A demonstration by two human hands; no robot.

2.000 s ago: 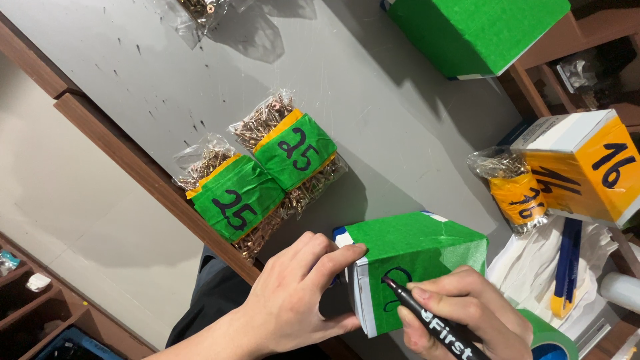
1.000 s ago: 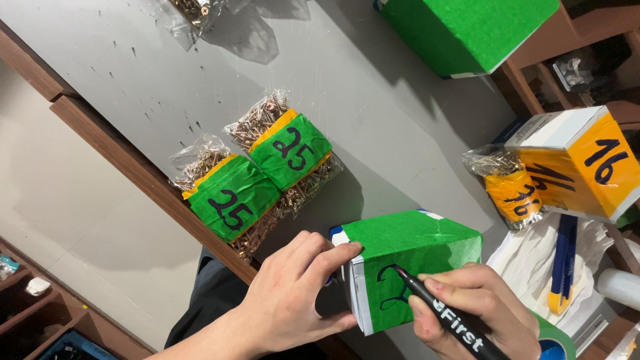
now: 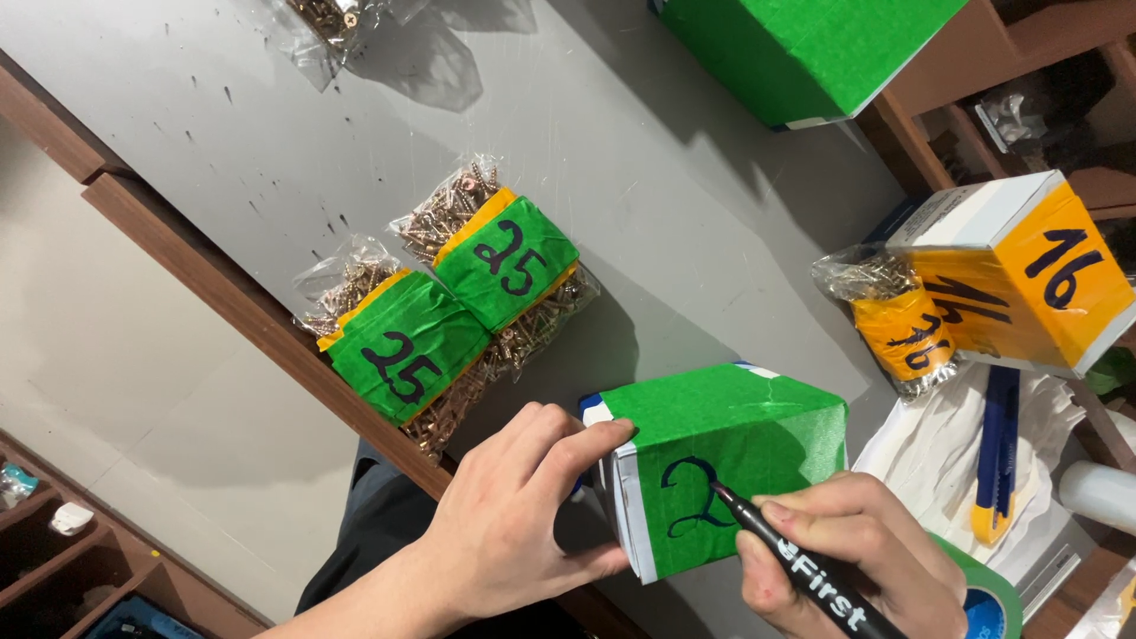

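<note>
A cardboard box wrapped in green tape [image 3: 737, 408] stands near the table's front edge. My left hand [image 3: 524, 506] grips its left end, fingers on top and thumb below. My right hand [image 3: 852, 550] holds a black marker pen [image 3: 799, 559], its tip at a handwritten "2" on the box's near side. Left of the box lie two plastic bags of screws, one [image 3: 404, 351] beside the other [image 3: 506, 257], each banded with green tape bearing "25". At the right, an orange-banded bag of screws [image 3: 901, 328] leans by a white box with orange tape [image 3: 1065, 266], both marked "16".
A larger green-taped box [image 3: 808, 53] stands at the top, and another screw bag [image 3: 328, 22] at upper left. A blue and yellow utility knife [image 3: 998, 453] lies on crumpled white paper [image 3: 941, 444] at right. A green tape roll [image 3: 994, 586] is beside my right hand. Wooden compartments [image 3: 80, 568] show lower left.
The black stroke on the green-taped box has grown into a full "2". My right hand has moved slightly with the marker, while my left hand keeps its hold on the box.
</note>
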